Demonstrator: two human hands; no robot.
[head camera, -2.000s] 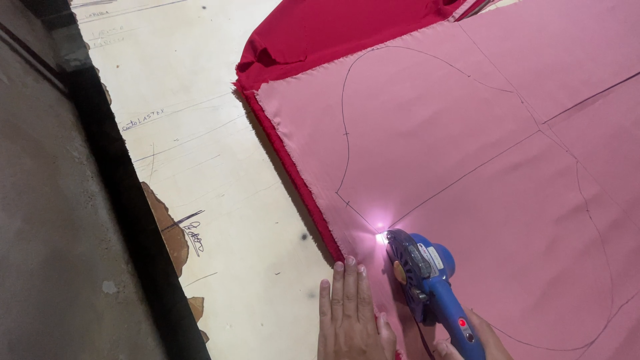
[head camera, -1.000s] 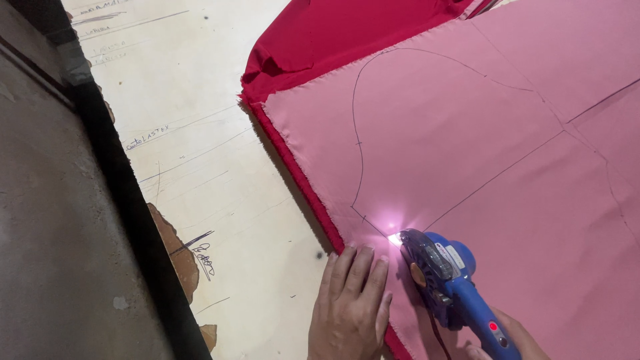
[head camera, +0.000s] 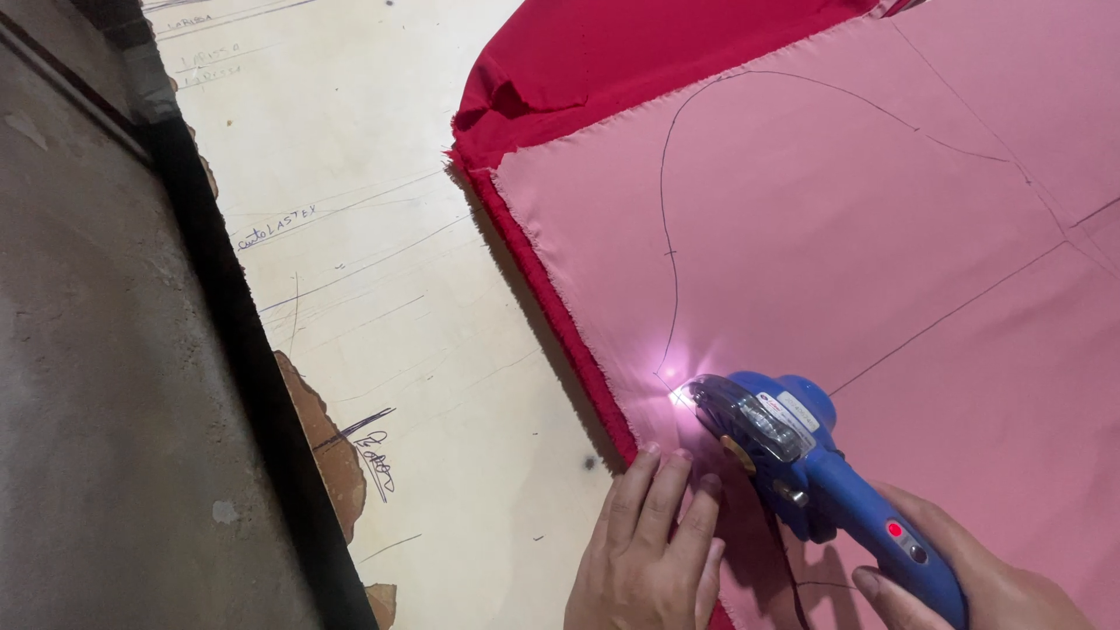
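A blue handheld electric rotary fabric cutter (head camera: 787, 446) stands on a stack of fabric, its lamp lighting the cloth at its tip. My right hand (head camera: 980, 560) is closed around its handle, at the lower right. Pink fabric (head camera: 831, 219) with drawn pattern lines forms the top layer, over red fabric (head camera: 577, 350) that shows along the left edge. Left of the cutter, my left hand (head camera: 652, 542) lies flat near the stack's edge, fingers pressing on the cloth. A cut runs down through the pink layer behind the cutter. The blade itself is hidden.
Folded red fabric (head camera: 595, 52) lies at the top. The pale tabletop (head camera: 437, 367) bears pen lines and handwriting, and its surface is chipped along the left edge. Beyond a dark gap at the far left is a grey, worn surface (head camera: 114, 367).
The cutter has moved up along the drawn line toward the corner where it meets the curve. My left hand stays beside it at the fabric's edge.
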